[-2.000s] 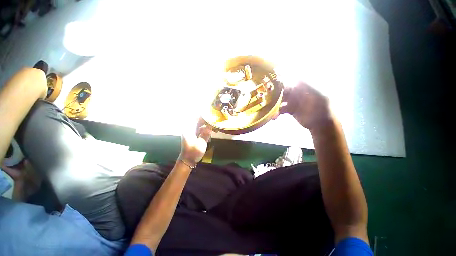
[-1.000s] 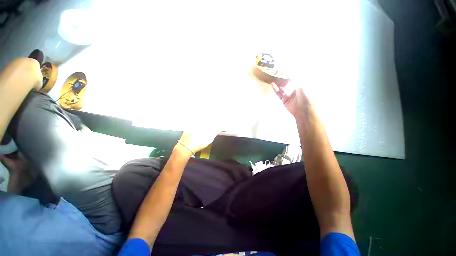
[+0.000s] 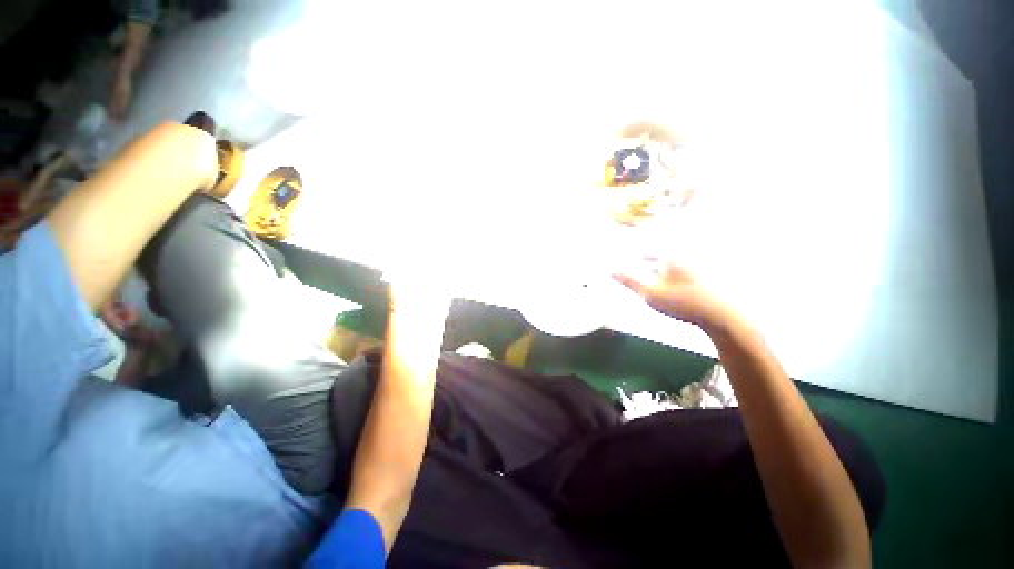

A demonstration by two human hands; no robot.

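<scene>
A gold base housing [image 3: 634, 206] lies on the white table, partly washed out by glare, with a black block [image 3: 632, 165] with a pale centre inside. Neither hand touches it. A white round cover or bowl [image 3: 564, 319] shows at the table's front edge, its lower rim below the edge and its upper part lost in glare. My right hand [image 3: 673, 291] is just right of it, fingers partly spread; whether they touch it is unclear. My left hand [image 3: 420, 280] is at the table edge to the left, bleached by glare, so its fingers and any hold are hidden.
Another gold housing [image 3: 274, 205] stands tilted at the left table edge, with a gold round [image 3: 230, 169] and a dark round [image 3: 201, 121] beyond. A neighbour in a light blue shirt [image 3: 167, 467] sits close at left. A crumpled white item [image 3: 667, 398] lies near my lap.
The gold housing, earlier in my hands, now lies farther back on the table, released by my right hand. My right hand has come back nearer the edge. The white cover now shows; the view has shifted.
</scene>
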